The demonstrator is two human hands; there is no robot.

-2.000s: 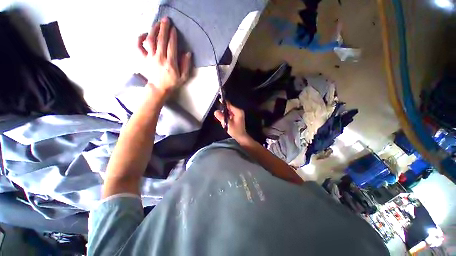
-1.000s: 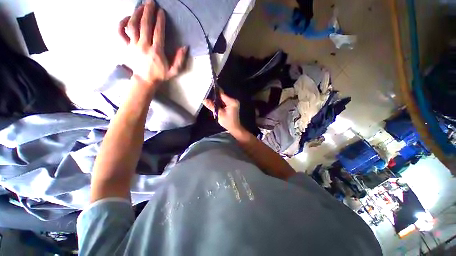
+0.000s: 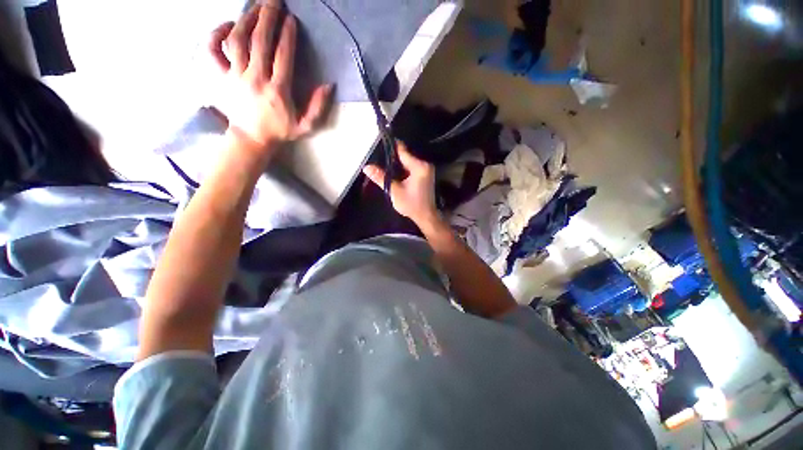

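Note:
Grey-blue fabric [image 3: 348, 31] lies flat on the white table [image 3: 145, 53] at its top right corner. A thin dark curved line runs down it. My left hand [image 3: 268, 83] lies flat with fingers spread, its fingertips at the fabric's left edge. My right hand [image 3: 409, 183] grips the handles of the fabric shears [image 3: 374, 101], just beyond the table edge. The long dark blades point up over the fabric at the curved line, with the tips slightly apart. A small dark piece [image 3: 388, 85] shows right of the blades near the table edge.
Bunched grey-blue fabric [image 3: 79, 264] lies at left, below a black garment pile [image 3: 44, 132]. A small black square [image 3: 49, 37] is at top left. Fabric offcuts [image 3: 528, 189] are heaped on the floor at right. Tan and blue-green hoses [image 3: 702, 158] hang farther right, near blue crates [image 3: 603, 288].
The view has shifted slightly. The shears' blades have opened somewhat along the curved line. My left hand stays spread in nearly the same place, and my right hand still holds the shears.

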